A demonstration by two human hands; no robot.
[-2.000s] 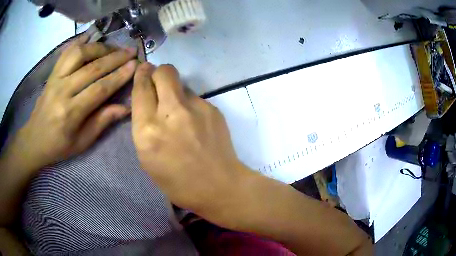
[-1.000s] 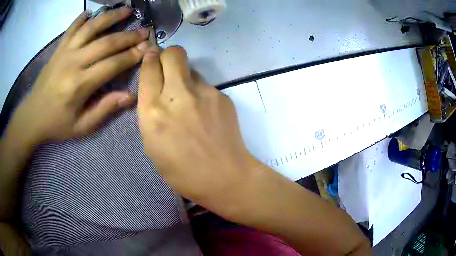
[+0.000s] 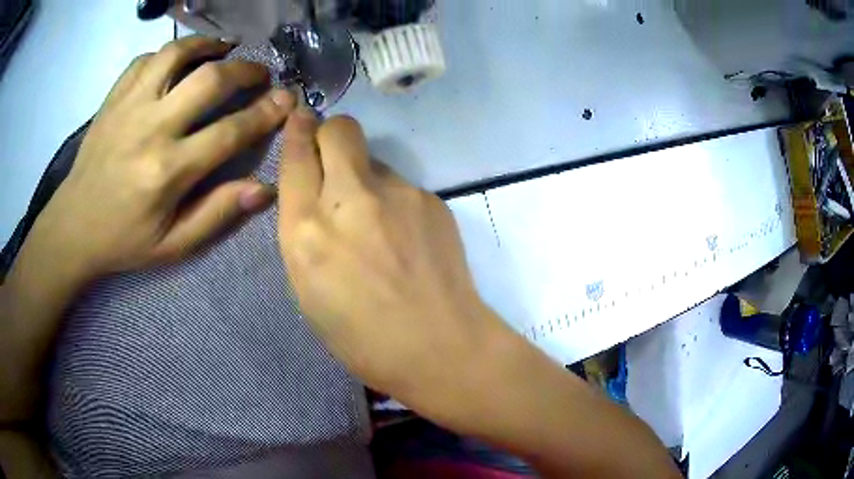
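Note:
The garment piece [image 3: 215,355], finely patterned and purplish grey, lies under both hands and drapes towards the wearer. Its edge runs up to the presser foot [image 3: 288,58] over the round shiny needle plate [image 3: 332,61]. My left hand [image 3: 150,159] lies on the cloth with its fingers spread, fingertips just left of the foot. My right hand [image 3: 375,253] pinches the cloth's edge between thumb and index finger just in front of the foot. The pinched strip is mostly hidden by the fingertips.
A white ribbed roller [image 3: 405,58] stands right of the foot. The machine bed [image 3: 524,84] and white table edge with a printed ruler scale [image 3: 637,234] extend right. A parts tray [image 3: 803,187] is at the far right. A blue object [image 3: 740,318] and white paper lie below.
The view has shifted, and the machine parts sit lower and further right than a second ago. The left fingers are more bent and drawn back from the foot. The right hand still pinches the edge.

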